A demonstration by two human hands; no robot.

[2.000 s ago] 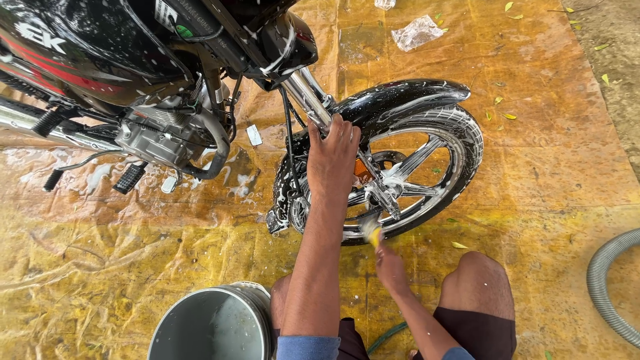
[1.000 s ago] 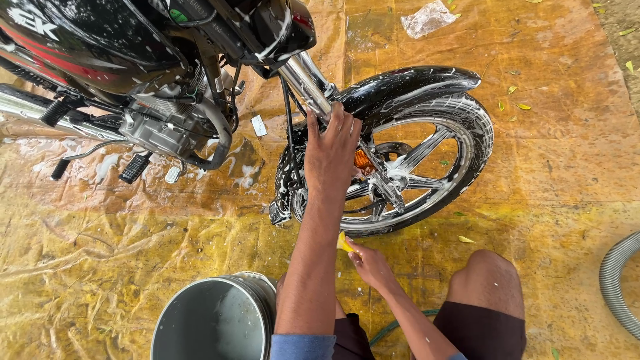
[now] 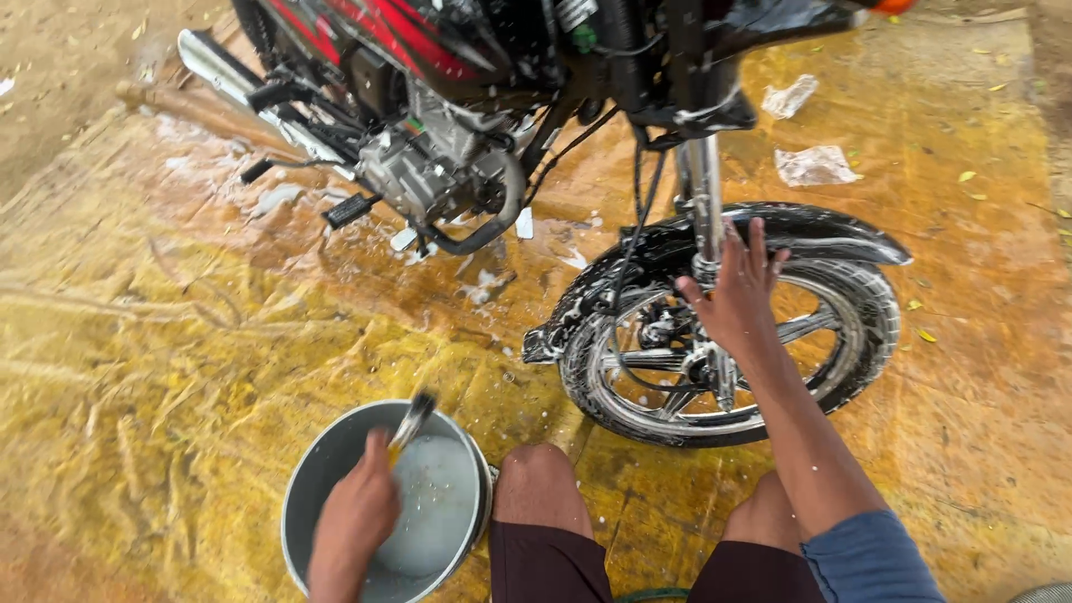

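Observation:
My left hand (image 3: 360, 498) grips a brush (image 3: 412, 423) by its yellow handle, dark bristles up, above a grey bucket (image 3: 306, 469) with cloudy liquid inside. The hand is slightly blurred. My right hand (image 3: 741, 293), fingers spread, is at the chrome front fork (image 3: 705, 197) of a black and red motorcycle, over the edge of the black front fender (image 3: 812, 224); whether it touches them is not plain. White foam streaks the fender and the front wheel (image 3: 867, 335), on its tyre, rim and spokes.
A wrinkled yellow-orange tarp (image 3: 209, 402) lies under everything. The engine (image 3: 419, 172) and footpeg (image 3: 350, 209) are at left, with foam patches on the tarp nearby. Two crumpled clear plastic pieces (image 3: 814, 166) lie beyond the wheel. My knees are between the bucket and my right arm.
The brush has passed from my right hand to my left, which has moved from the fork to above the bucket. My right hand is now at the fork. The view has shifted.

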